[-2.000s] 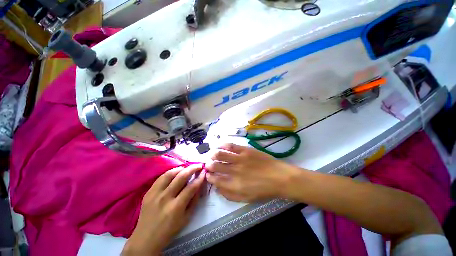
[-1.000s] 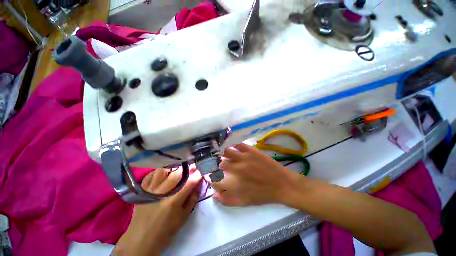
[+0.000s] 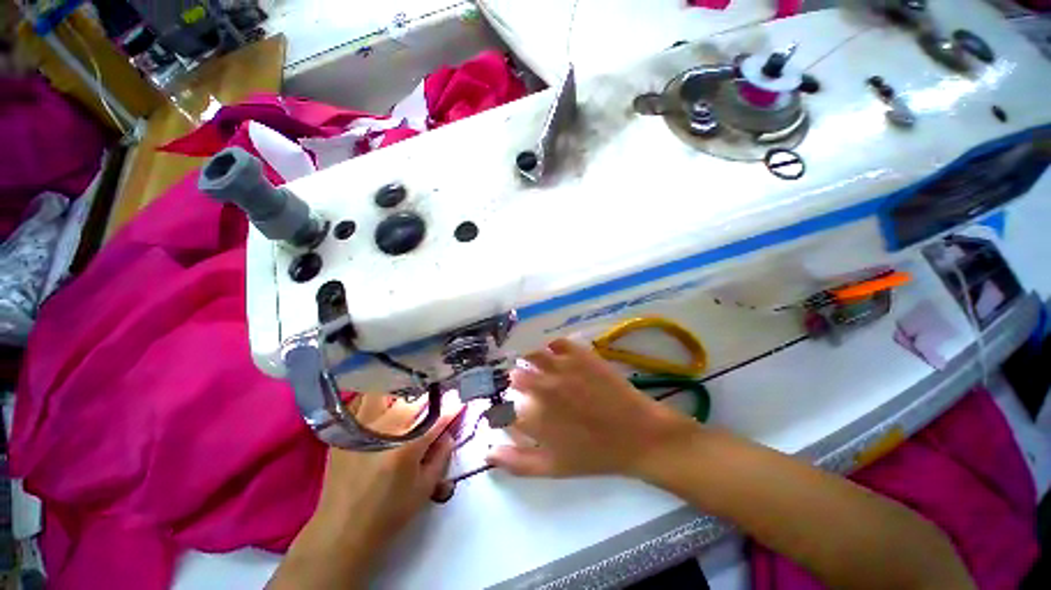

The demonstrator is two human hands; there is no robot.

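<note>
A large magenta garment piece [image 3: 173, 392] lies in a soft heap left of the white sewing machine [image 3: 622, 219]. Its pale edge [image 3: 463, 436] shows between my hands, under the left end of the machine head. My left hand [image 3: 375, 461] presses on this edge, its fingers partly hidden behind the curved metal guard [image 3: 334, 409]. My right hand [image 3: 576, 409] is beside the needle area with its fingertips at the fabric edge; its exact grip is hidden. The needle tip cannot be made out. Scissors with a yellow loop [image 3: 657, 342] and a green loop lie behind my right hand.
An orange-handled tool [image 3: 867, 287] and a pale scrap [image 3: 922, 334] lie on the machine table toward the right. Magenta fabric [image 3: 957, 496] hangs below the grey table edge [image 3: 645, 551]. Crumpled magenta and white pieces [image 3: 467, 90] lie behind the head, near a wooden board [image 3: 190, 110].
The view has shifted, showing more of the head's top and the pieces behind. Both hands have moved in closer under the head's left end, and pale fabric now shows between them.
</note>
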